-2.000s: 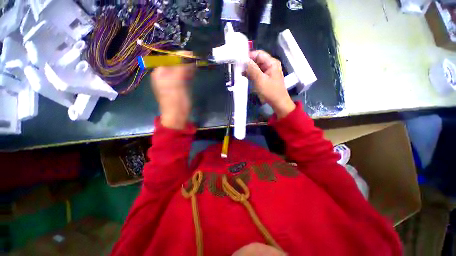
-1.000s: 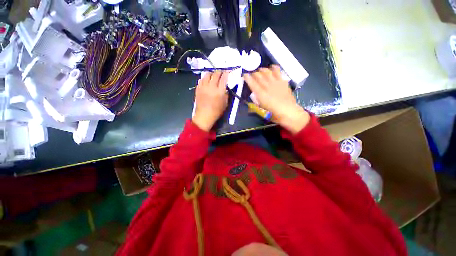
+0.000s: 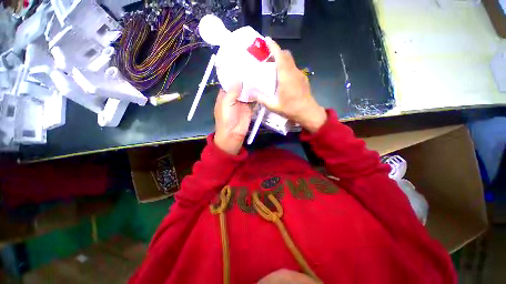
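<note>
A white rounded body (image 3: 238,61) with a round lobe at its upper left is held above the bench's front part. A red insert (image 3: 258,49) shows on its face. Two thin white strips stick out below it, one to the lower left, one near the hands. My left hand (image 3: 233,116) grips its lower edge. My right hand (image 3: 292,86) grips its right side. A white housing (image 3: 273,121) shows partly beneath my hands; how it is held or joined is hidden.
White T-shaped housings (image 3: 83,61) are piled at left. A wire bundle (image 3: 144,50) lies looped beside them, a pale-tipped lead (image 3: 165,99) below it. A grey-white box (image 3: 283,8) stands at the back. Open cartons (image 3: 438,172) sit below the bench edge.
The white body has been lifted and turned, so its red insert now shows. Both hands moved with it. The loose white bar at right is no longer seen on the mat.
</note>
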